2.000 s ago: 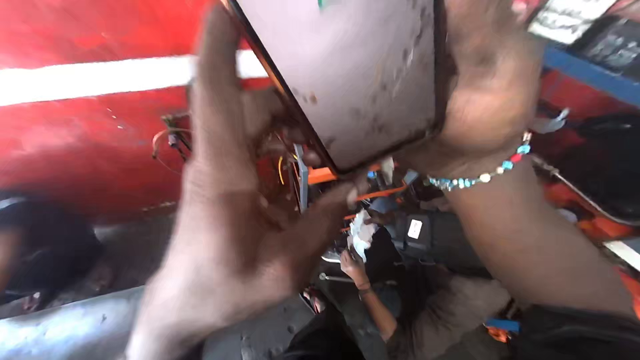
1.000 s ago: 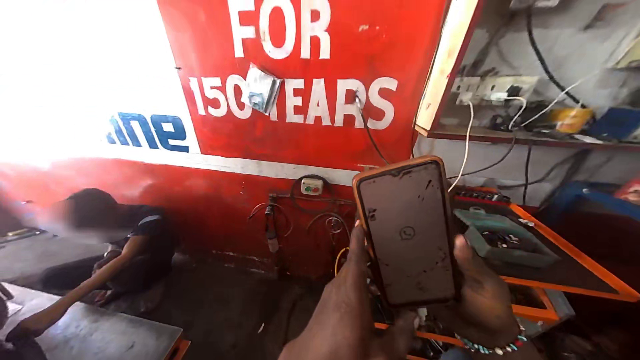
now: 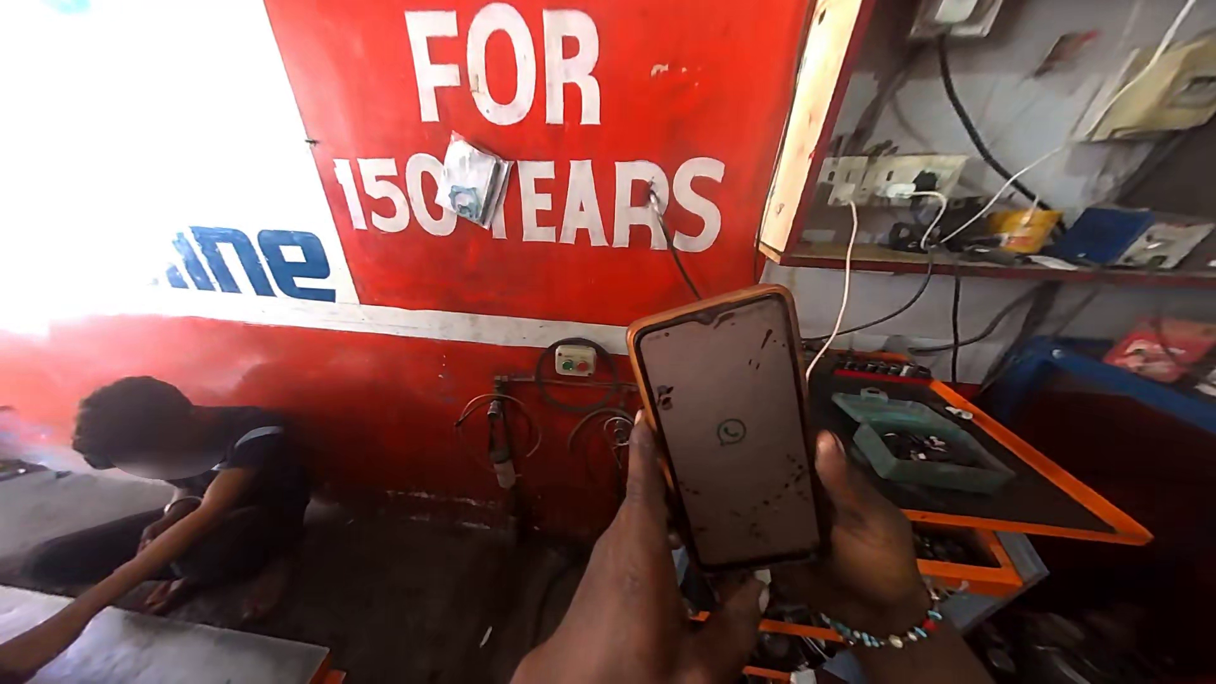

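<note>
A smartphone in an orange case (image 3: 731,484) is held upright between both my hands, its screen facing me and showing a small chat-app logo on a grey, dark-specked background. My left hand (image 3: 636,579) grips its left edge, with the thumb or a finger reaching under the bottom edge. Along the lower right side, my right hand (image 3: 869,532) holds the phone too, its thumb at the edge. A beaded bracelet (image 3: 888,638) circles my right wrist. Parts of the fingers are hidden behind the phone.
Right of the phone, an open green plastic box (image 3: 936,456) with small parts sits on an orange-edged tool cabinet (image 3: 1073,484). Above it runs a shelf (image 3: 950,264) with sockets and cables. At left a person (image 3: 209,494) sits on the floor beside a metal-topped table (image 3: 161,641).
The view has swung up strongly from the floor to the wall since two seconds ago. The phone is farther from the camera than then, and its screen now shows the logo.
</note>
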